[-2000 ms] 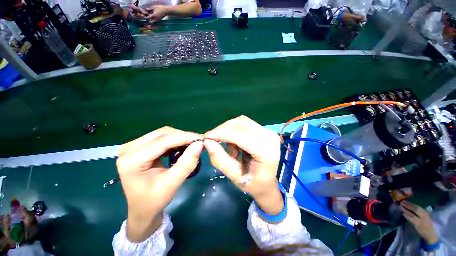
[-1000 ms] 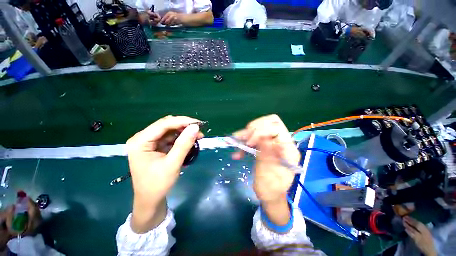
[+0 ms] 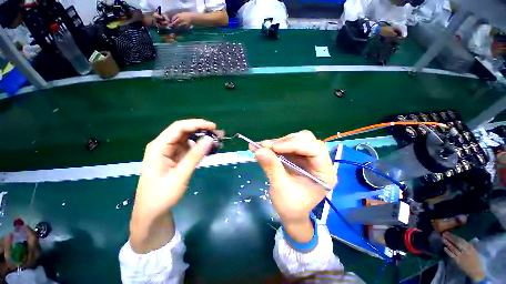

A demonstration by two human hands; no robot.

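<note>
My left hand holds a small dark round unit between thumb and fingers, partly hidden by the fingertips. A short thin strand stands out from the unit's right edge. My right hand, with a blue wrist strap, holds silver tweezers like a pen. The tweezers' tip is just right of the unit, near the strand; whether it touches the strand I cannot tell. White bits lie scattered on the green bench between my hands.
The dark green conveyor belt carries a few dark units. A blue-plated fixture with orange and blue hoses stands right of my right hand. A black parts tray is far right, a clear tray across the belt. Other workers' hands show.
My hands were together at the fingertips, then parted. My right hand has brought the tweezers' tip toward the unit, which my left hand now shows more openly.
</note>
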